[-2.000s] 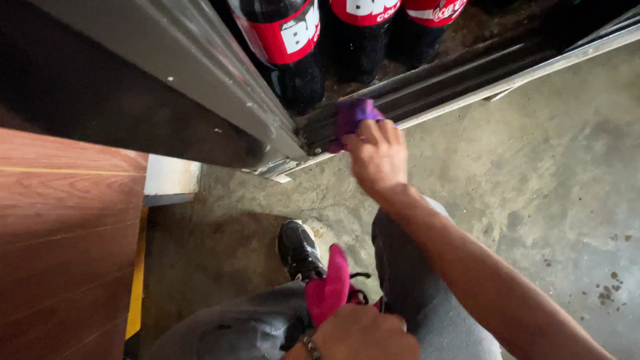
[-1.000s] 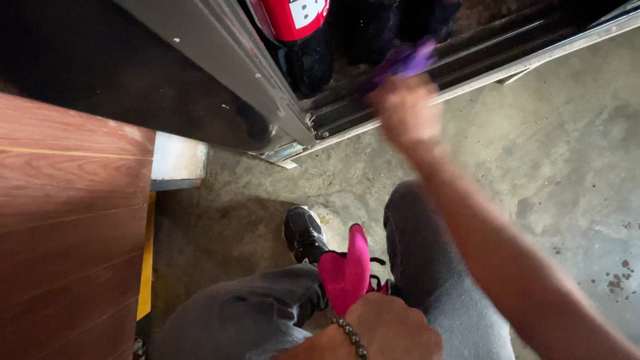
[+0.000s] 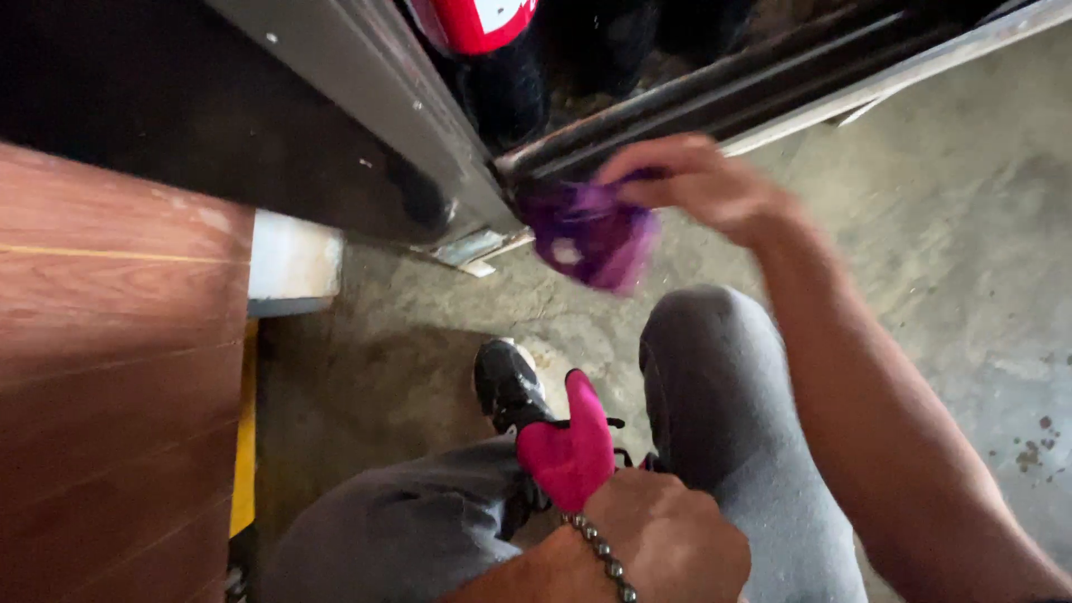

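Observation:
My right hand [image 3: 699,180] pinches a purple cloth [image 3: 590,234], blurred by motion, which hangs in front of the corner of a dark cabinet's bottom sill [image 3: 703,96]. Low in the view, my left hand [image 3: 670,532], with a beaded bracelet [image 3: 601,553] at its wrist, is closed around a bright pink fabric item [image 3: 574,440] with black edging and cords; its exact kind cannot be told. Inside the cabinet, behind the sill, stand dark soda bottles, one showing a red and white label [image 3: 481,25].
The cabinet's grey upright frame [image 3: 360,92] runs up at the left. Beside it are a wood-grain panel [image 3: 126,352] and a white block [image 3: 293,255]. My shoe [image 3: 507,381] and bent knee [image 3: 712,360] are over the concrete floor [image 3: 946,251].
My right hand moved right along the sill with the purple cloth, then came back left and off it, to the cabinet corner. My left hand still holds the pink item.

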